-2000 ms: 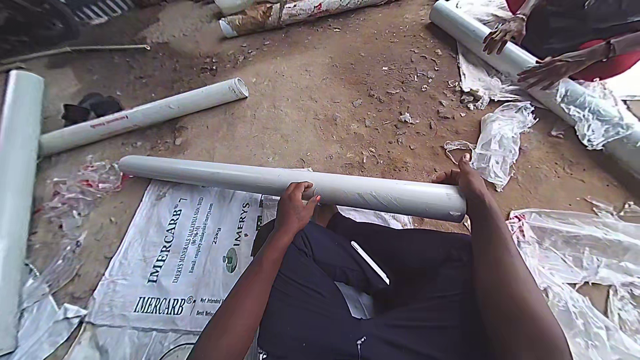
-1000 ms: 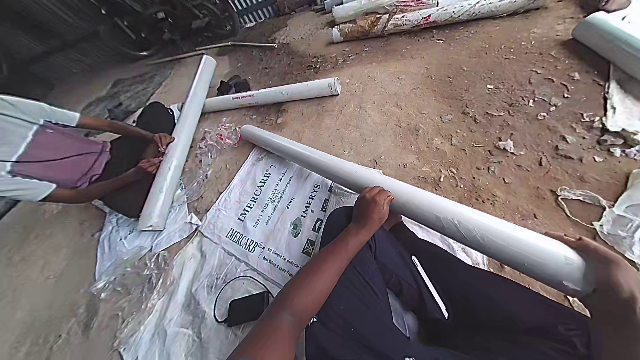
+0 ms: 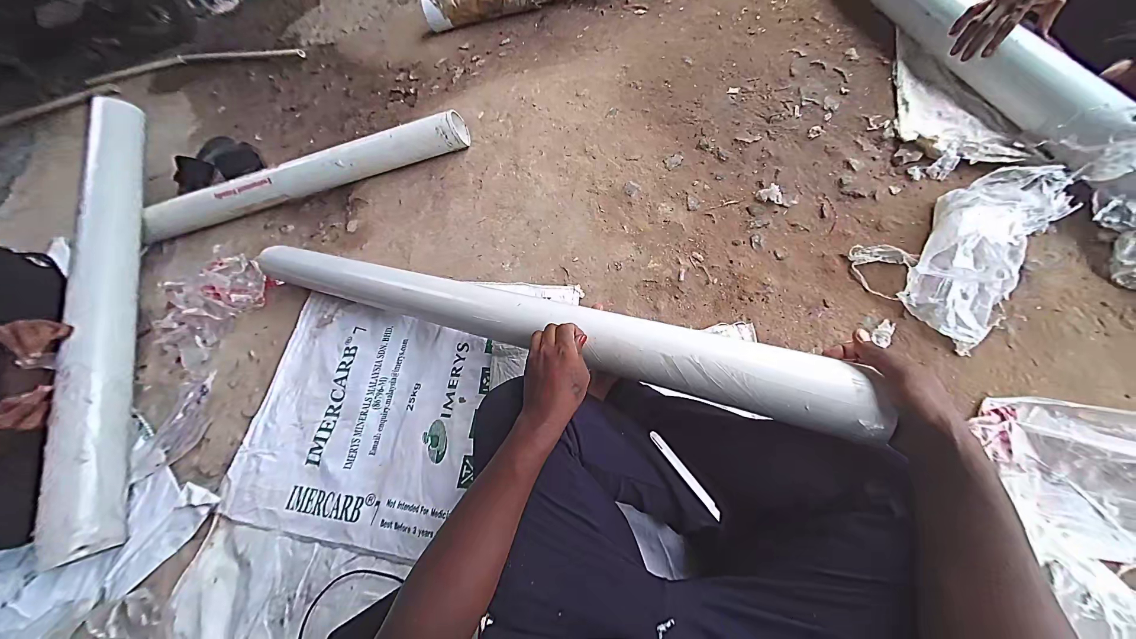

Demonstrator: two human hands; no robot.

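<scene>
A long pale grey-white pipe lies slantwise across my lap, its narrow-looking far end over a printed woven sack. What looks like clear film wraps part of it. My left hand is closed against the near side of the pipe around its middle, fingers bent. At the right end, my right hand cups the pipe, with some fingertips showing on the far side and the rest hidden. A slim white object rests on my dark trousers below the pipe.
Another pipe stands across a person's lap at left, near that person's hands. A pipe with red print lies behind it. At upper right, a co-worker's hand touches a large pipe. Crumpled clear plastic lies on the dirt.
The view swung left and then back right. Both hands stay at the pipe throughout, the left near its middle and the right at its near end.
</scene>
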